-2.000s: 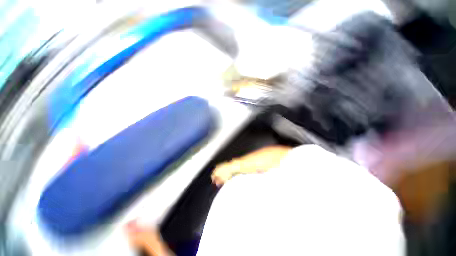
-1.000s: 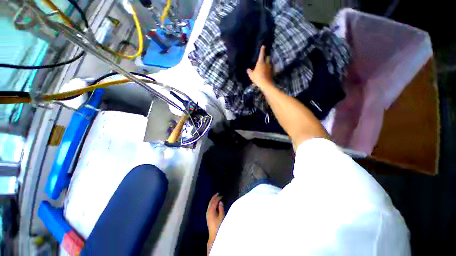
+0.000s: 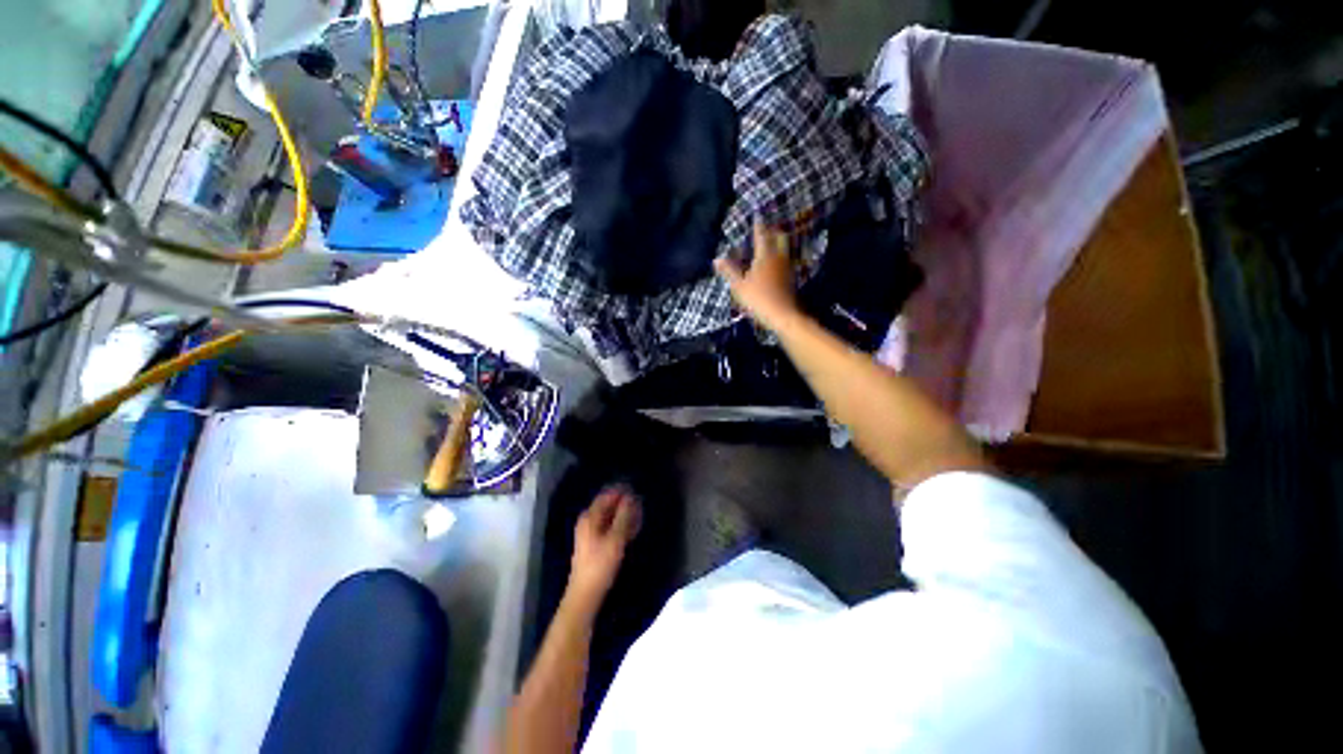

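Observation:
A heap of black, white and grey plaid garments (image 3: 538,148) lies at the top centre, with a plain black cloth part (image 3: 648,170) on top and more dark cloth low on its right. My right hand (image 3: 762,276) reaches onto the heap, just right of the black part. Its thumb and fingers are spread against the plaid cloth; whether the fingertips pinch it cannot be told. My left hand (image 3: 601,530) hangs low in front of my body, loosely curled and empty, away from the heap.
The steam iron (image 3: 508,427) with its wooden handle rests by a grey metal plate (image 3: 390,435). The navy padded board (image 3: 361,663) is at lower left, blue bars (image 3: 140,545) behind. A carton with pinkish lining (image 3: 1119,354) stands right. Yellow hoses (image 3: 299,184) hang upper left.
The view has shifted, bringing the heap further left. My right hand has moved from the black part onto the plaid beside it. My left hand shows higher in the view, with more forearm visible.

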